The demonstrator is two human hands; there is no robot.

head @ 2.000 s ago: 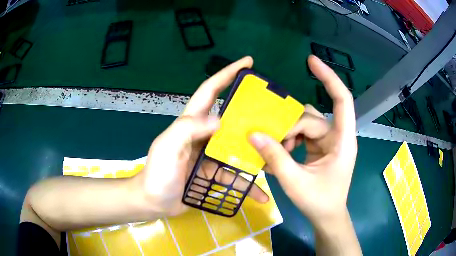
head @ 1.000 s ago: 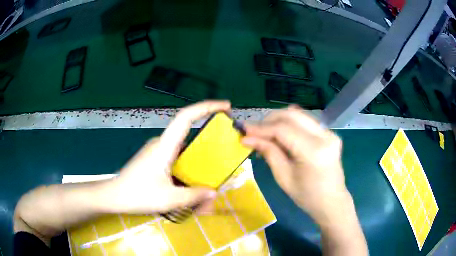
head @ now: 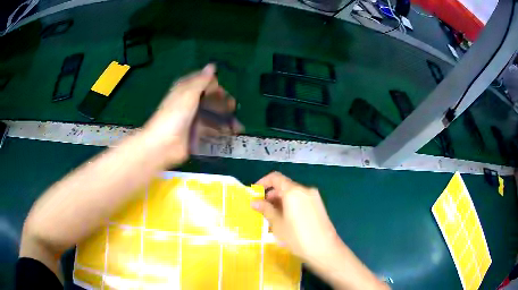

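My left hand (head: 184, 113) is blurred over the belt edge rail and grips a dark, blurred phone front housing (head: 216, 118). My right hand (head: 298, 212) is at the upper right corner of the film sheet (head: 164, 218), its thumb and finger pinching the edge of a yellow film piece (head: 257, 191). A small dark bit shows by those fingertips. The film sheet lies on the green worktop, with glare on its yellow rectangles. A finished housing (head: 111, 79) with yellow film on its upper end lies on the belt at the left.
Several bare black housings (head: 304, 120) lie on the dark green conveyor belt beyond the pale belt edge rail (head: 284, 150). A grey upright post (head: 443, 99) slants across the right. A spare film sheet (head: 463, 229) lies at the far right. Cables show at the top.
The filmed housing has left my left hand and lies on the belt at the left. My left hand has moved up and holds a dark housing. My right hand has moved down to the sheet.
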